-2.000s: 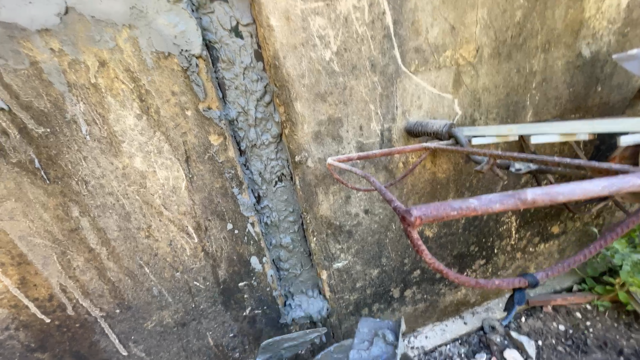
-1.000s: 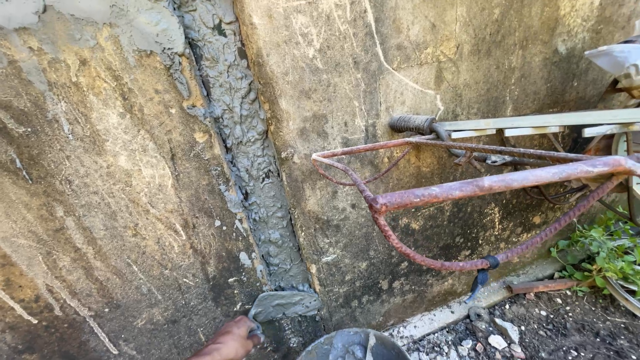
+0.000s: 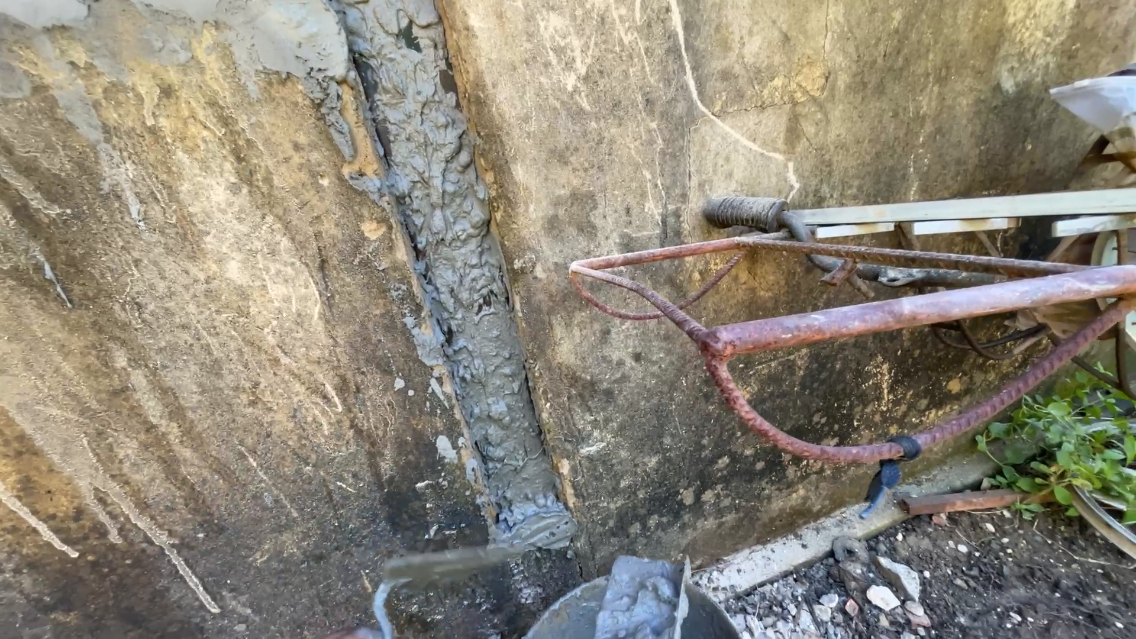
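Note:
A strip of wet grey mortar (image 3: 470,293) fills the upright joint between two stained concrete wall faces. Close to its lower end is a motion-blurred trowel (image 3: 453,564), its blade roughly level. Only a sliver of my left hand (image 3: 353,633) shows at the bottom edge, by the trowel's handle; most of the grip is cut off. A bucket (image 3: 568,612) stands right of the trowel, partly in frame. A lump of grey mortar (image 3: 637,596) rises in it beside a thin upright edge of something I cannot identify. My right hand is out of view.
A rusty rebar frame (image 3: 852,315) juts in from the right, with a dark tie (image 3: 887,470) on its lower bar. White slats (image 3: 967,209) lie behind it. Rubble (image 3: 883,596), a concrete ledge (image 3: 772,561) and green plants (image 3: 1065,435) are at lower right.
The trowel has moved left and slightly down from the strip's lower end, where it was one second ago. My left hand has dropped mostly out of the frame.

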